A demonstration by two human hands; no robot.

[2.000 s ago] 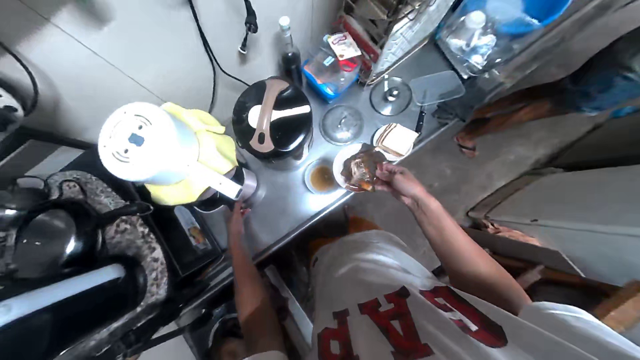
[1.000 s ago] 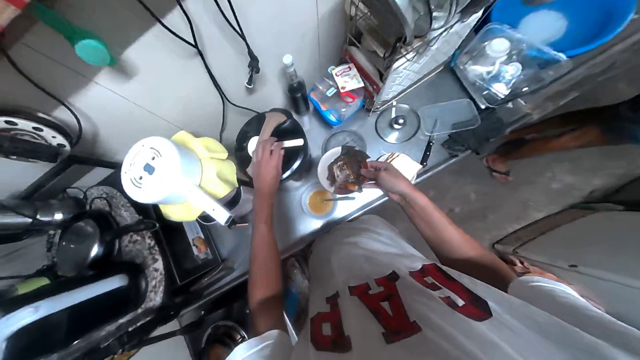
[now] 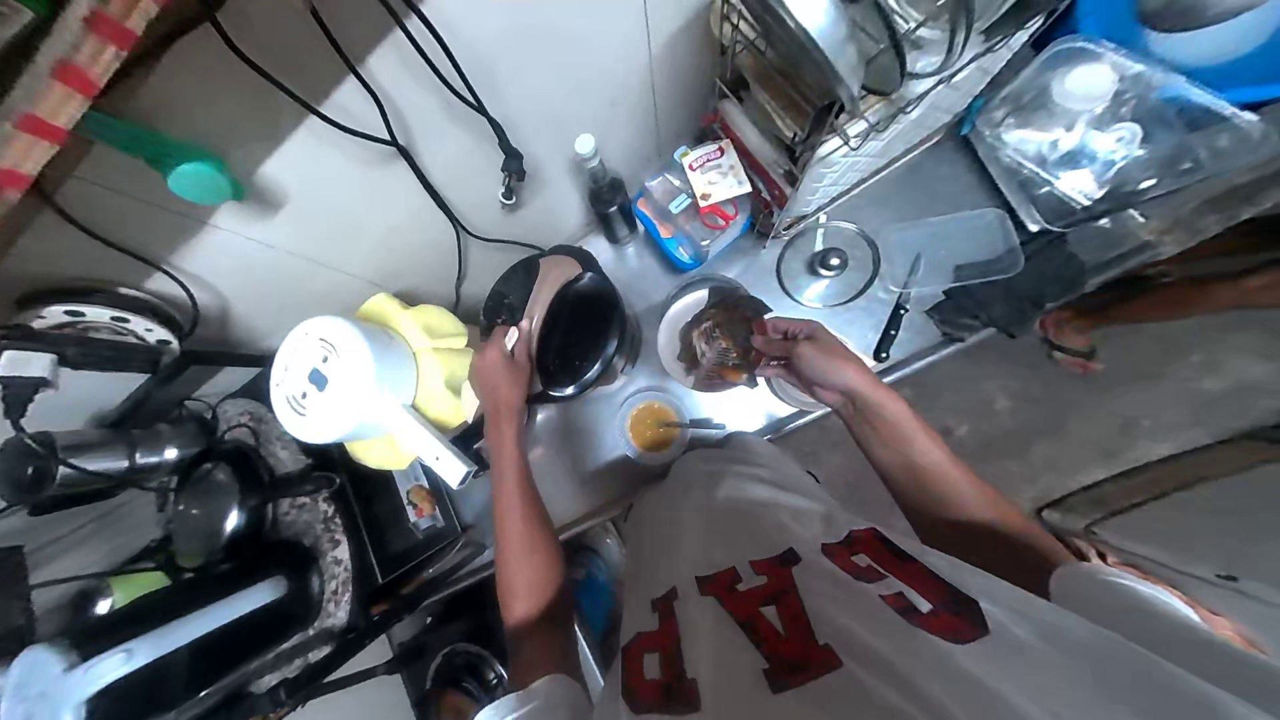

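My left hand (image 3: 500, 375) grips the beige-banded lid (image 3: 555, 295) of a round black electric cooker (image 3: 630, 345). The lid looks tilted, with a glossy dark round surface beside the band; what lies inside cannot be made out. My right hand (image 3: 805, 360) pinches the edge of a flat, dark brown piece of food (image 3: 722, 340) over a white plate (image 3: 675, 325). In front of the cooker stands a bowl of yellow-orange liquid (image 3: 650, 425), a utensil (image 3: 695, 425) resting in it. Another plate lies partly hidden under my right hand.
A glass lid (image 3: 828, 264), black-handled knife (image 3: 893, 325) and clear plastic tray (image 3: 955, 248) lie to the right. Behind are a dark bottle (image 3: 608, 200) and blue-edged container (image 3: 690, 220). A white appliance (image 3: 345, 380) with yellow cloth (image 3: 430, 350) stands left. A person's foot (image 3: 1068, 335) shows at right.
My left hand rose from the counter's front edge to the cooker's lid, which has since shifted or tilted. My right hand still holds the dark food over the plate.
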